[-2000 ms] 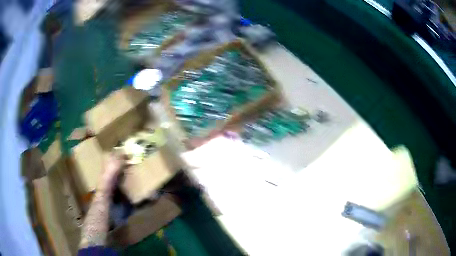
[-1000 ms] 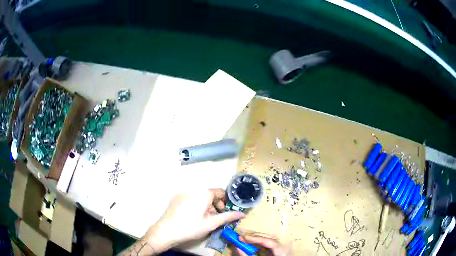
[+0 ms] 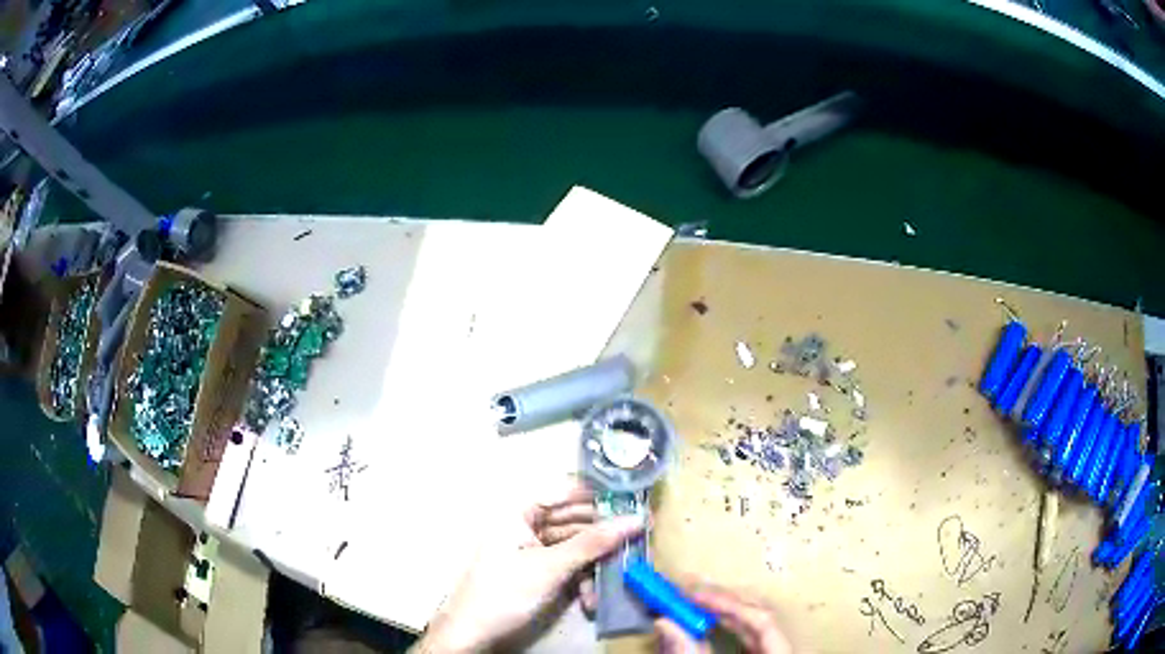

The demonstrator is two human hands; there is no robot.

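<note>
My left hand (image 3: 530, 575) holds a grey device housing (image 3: 624, 613) by its open handle, with the round head (image 3: 626, 445) pointing away from me. The head shows a pale, bright centre inside a ring. A green circuit board (image 3: 618, 503) sits in the handle just below the head, partly behind my fingers. My right hand (image 3: 735, 623), cut off by the bottom edge, holds a blue battery cell (image 3: 670, 598) slanted across the right side of the handle. A separate grey handle cover (image 3: 565, 395) lies on the white sheet (image 3: 422, 383) beyond the head.
Small metal parts (image 3: 799, 454) lie scattered on the tan board (image 3: 894, 537). Blue cells (image 3: 1073, 422) lie in a row at right. Loose green boards (image 3: 296, 342) and a box of boards (image 3: 236, 383) are at left. Another grey unit (image 3: 741, 151) lies on the green belt (image 3: 511, 166).
The view has shifted, so the bench items sit differently. The held housing now stands more upright in view, and its head centre shows bright instead of dark. Both hands keep their hold.
</note>
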